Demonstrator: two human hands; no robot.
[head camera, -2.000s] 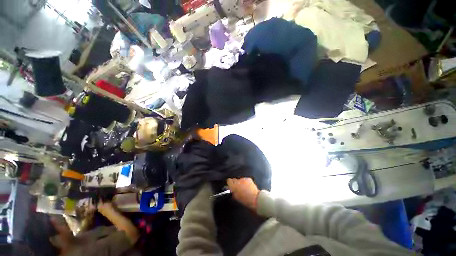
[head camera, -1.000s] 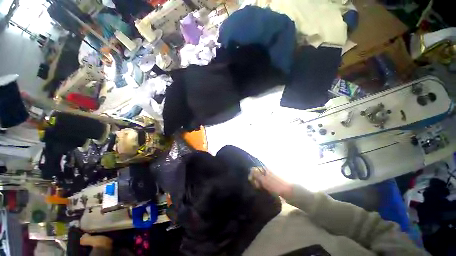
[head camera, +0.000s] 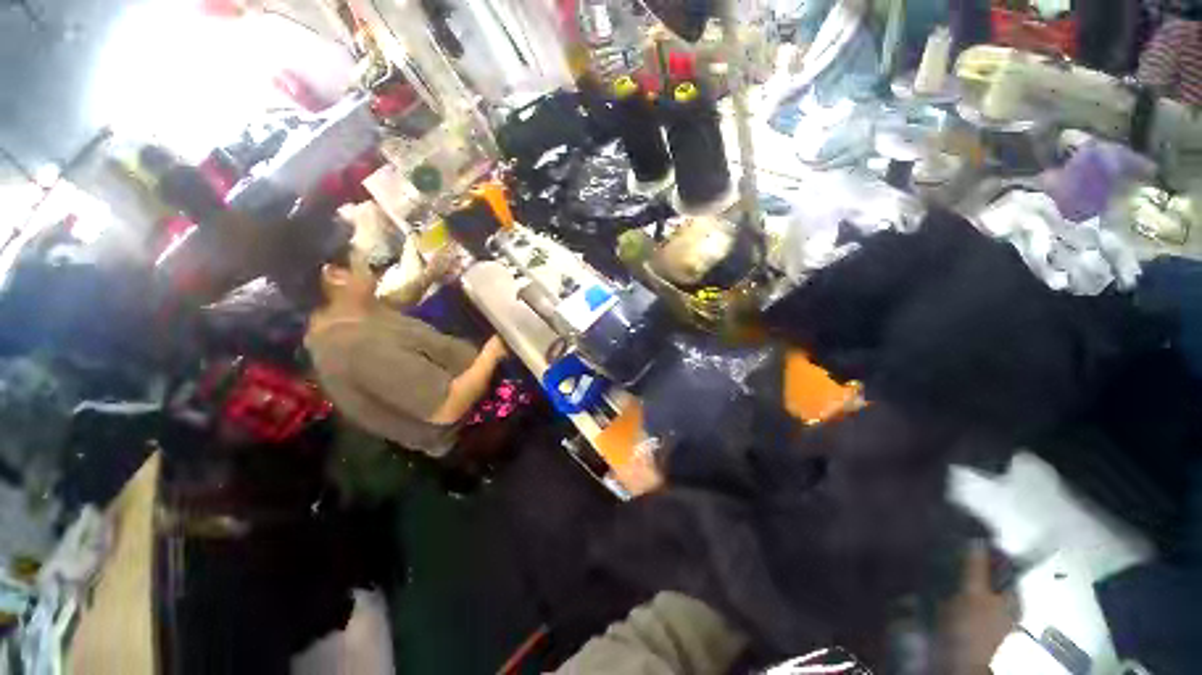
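The black garment (head camera: 844, 528) is lifted and spread wide across the centre and lower part of the head view, blurred by motion. My left hand (head camera: 642, 472) shows only as fingers at the garment's left edge, pinching the cloth. My left sleeve shows at the bottom, and cloth covers the arm between. My right hand (head camera: 975, 607) is a dark blur at the lower right against the garment, its fingers unclear. Any small tool in it cannot be made out.
A person in a brown top (head camera: 389, 369) sits at a machine on the left. A blue ring-like item (head camera: 572, 385), a basket (head camera: 712, 277), black thread cones (head camera: 703, 158) and an orange sheet (head camera: 815, 392) lie beyond the garment. White scraps (head camera: 1068, 244) are at upper right.
The view has swung left, bringing the seated person fully in and taking the scissors out. The garment has gone from bunched to spread, and my left hand has come into view at its edge.
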